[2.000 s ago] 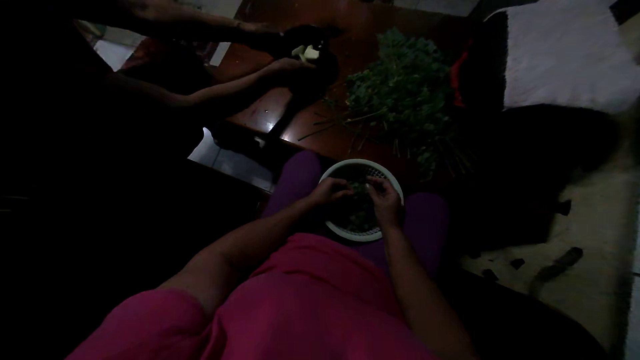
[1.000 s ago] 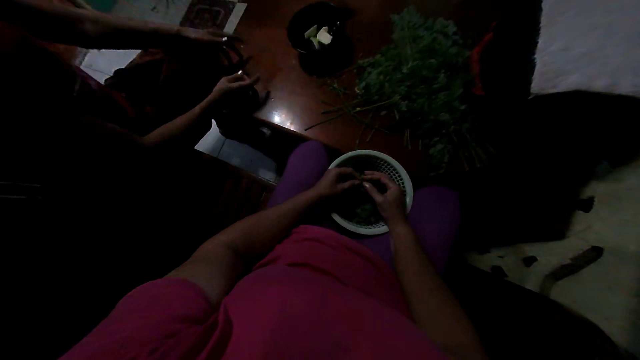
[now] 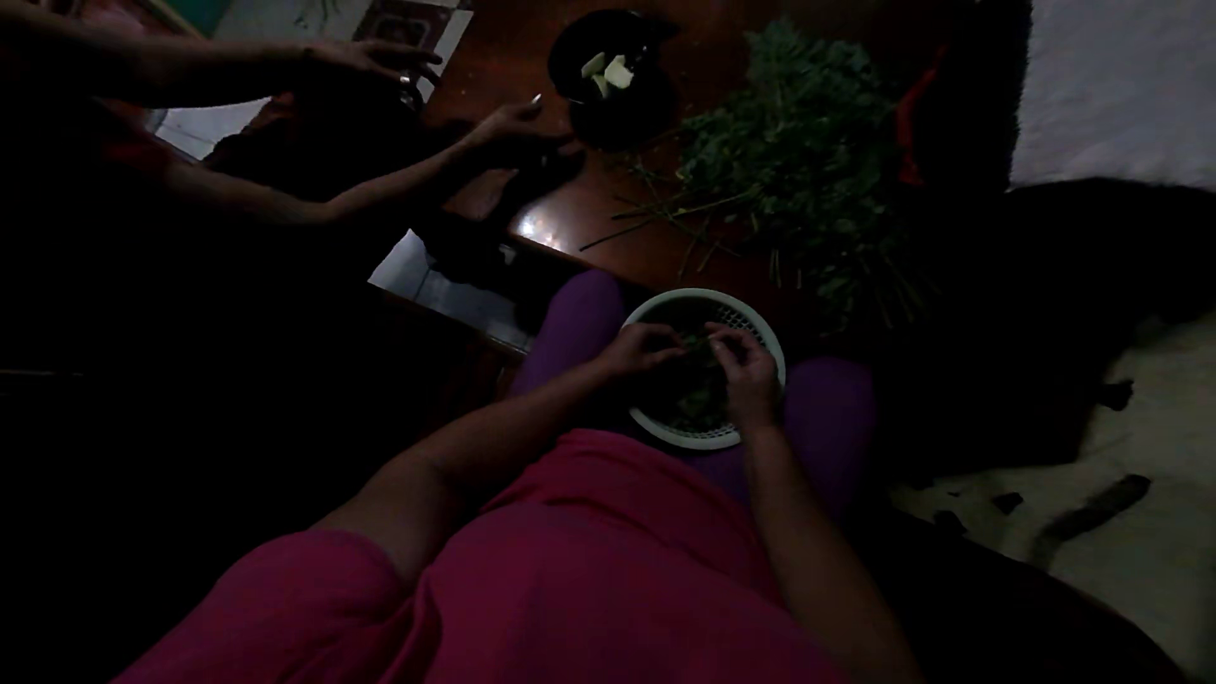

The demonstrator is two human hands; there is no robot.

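Note:
A round pale plastic colander [image 3: 705,443] rests on my lap between my thighs, with dark green leaves [image 3: 701,404] inside it. Over its left side is my left hand [image 3: 648,348], fingertips together near a small bit of greenery. My right hand [image 3: 743,359] is over the right side, thumb and forefinger pinched at the same greenery. The dim light hides exactly what each hand grips. Beyond the colander, a large heap of leafy green stems [image 3: 798,142] lies on the wooden table, its bare stalks pointing towards me and to the left.
On the glossy wooden table [image 3: 598,204] stands a dark bowl [image 3: 570,57] with pale cut pieces [image 3: 608,72]. Another person's hands [image 3: 503,123] reach over the table's left part. A white textured cloth or mat [image 3: 1116,90] is at the upper right. Dark scraps lie on the floor at right.
The other person's hands, earlier at the pale pieces, are now apart from them, with one hand extended towards the dark bowl. My hands stay over the colander, their fingers slightly shifted.

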